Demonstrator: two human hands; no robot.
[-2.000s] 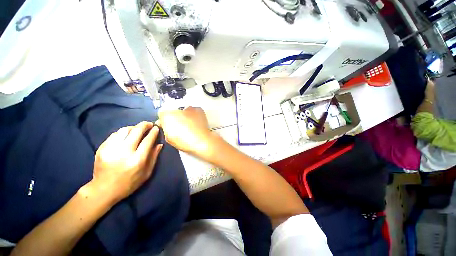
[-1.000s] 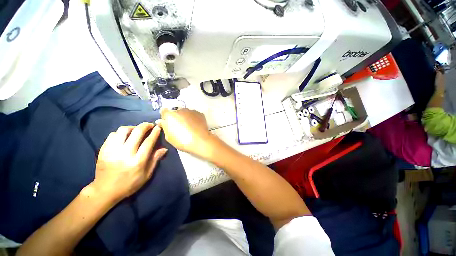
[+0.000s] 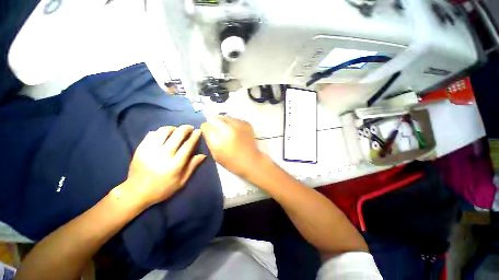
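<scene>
A navy garment piece point(image 3: 93, 136) with a small white print covers the left of the table and hangs over its front edge. My left hand point(image 3: 164, 164) lies on the cloth, fingers together, fingertips near its right edge. My right hand point(image 3: 232, 143) is at the cloth's right edge just in front of the presser foot point(image 3: 199, 105), its fingers bent down and pinching the edge. The fingertips of both hands nearly touch. The needle is too blurred to make out.
The white sewing machine point(image 3: 279, 49) stands behind. To the right are black scissor handles point(image 3: 266, 93), a lit smartphone point(image 3: 300, 125) and a tool box point(image 3: 405, 156). A red basket point(image 3: 361, 210) holds dark cloth beside the table.
The whole view has shifted, so everything appears further right, and the person at right has left the picture. My hands keep nearly the same place on the cloth.
</scene>
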